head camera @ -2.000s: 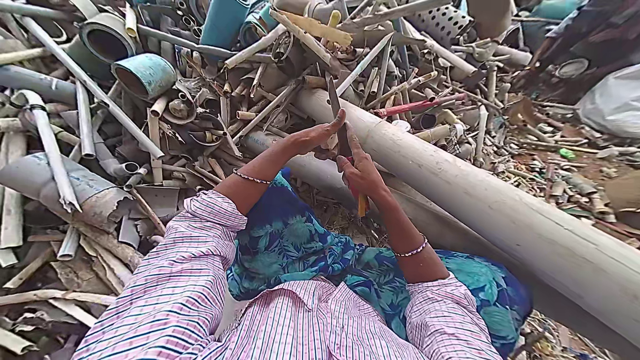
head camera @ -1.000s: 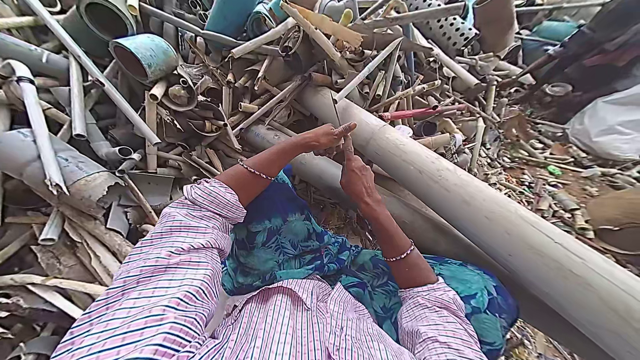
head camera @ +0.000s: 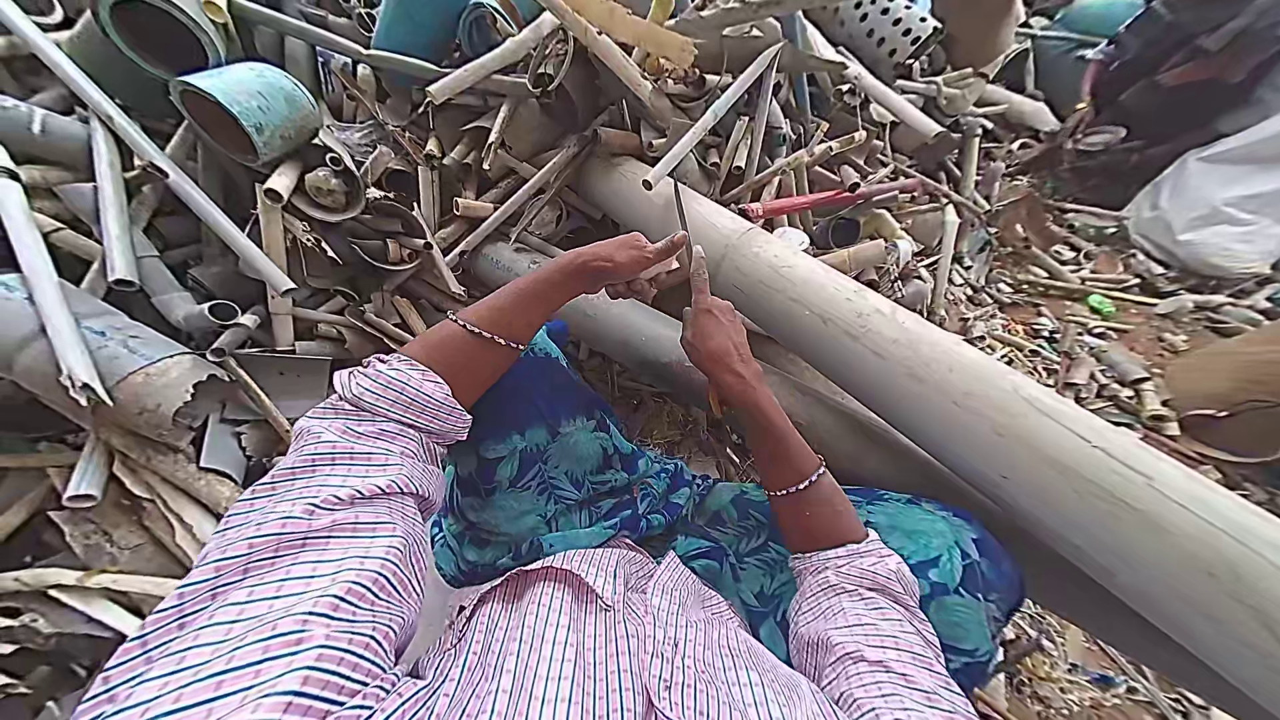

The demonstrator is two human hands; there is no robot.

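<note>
My right hand (head camera: 718, 340) is closed around a knife with a long thin blade (head camera: 682, 208); its index finger lies along the blade, and a bit of orange handle (head camera: 714, 402) shows below the fist. My left hand (head camera: 632, 262) is beside the blade, its thumb tip close against it and its other fingers curled. Something pale shows between thumb and fingers, but whether it is a held piece or skin is unclear. Both hands are above two large grey plastic pipes, the upper one (head camera: 900, 345) running diagonally to the lower right, the lower one (head camera: 625, 335) nearer my lap.
Scrap pipes and broken lengths are heaped ahead and to the left, with a blue-green pipe section (head camera: 247, 112) among them. A red piece (head camera: 830, 198) lies past the large pipe. At the right are a white sack (head camera: 1215, 205) and a brown curved container (head camera: 1230, 395).
Two seconds ago my left hand had its fingers stretched out flat against the blade; those fingers are now curled, with the thumb at the blade. My right hand has kept hold of the knife.
</note>
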